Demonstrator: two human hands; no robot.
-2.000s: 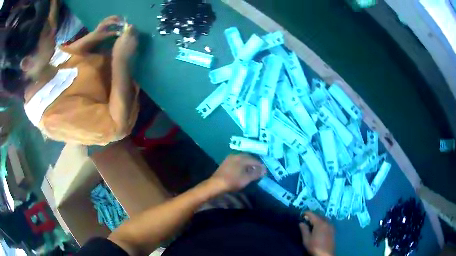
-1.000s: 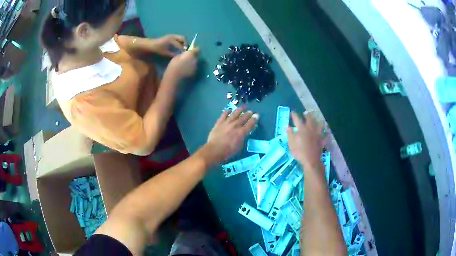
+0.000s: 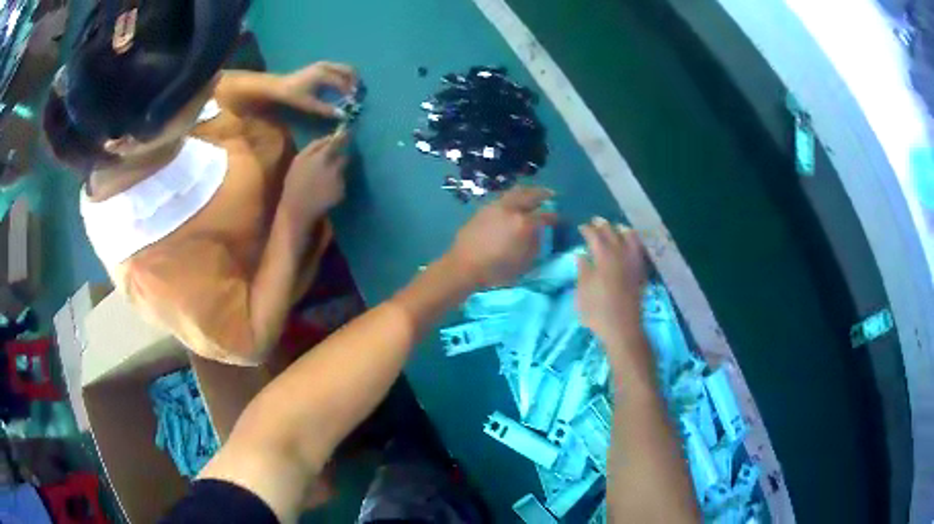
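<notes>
A heap of light-blue plastic housings (image 3: 524, 440) lies on the green bench. My left hand (image 3: 504, 237) is at the heap's upper left end, fingers curled and blurred. A bit of light blue shows beside its fingertips; whether it is gripped is unclear. My right hand (image 3: 611, 276) is over the heap's upper end, just right of my left hand, its fingers bent down. What lies under its fingers is hidden. A pile of shiny black parts (image 3: 483, 128) lies just beyond my left hand.
A seated person in orange (image 3: 195, 235) works with both hands at the bench on the left. An open carton (image 3: 138, 358) of blue housings stands lower left. A pale rail (image 3: 614, 169) edges the bench; beyond it a dark green belt (image 3: 758, 266) carries a few blue pieces.
Both hands have come from lower down to the heap's upper end since the oldest frame. In the last second my left hand moved right, towards my right hand, and its fingers curled.
</notes>
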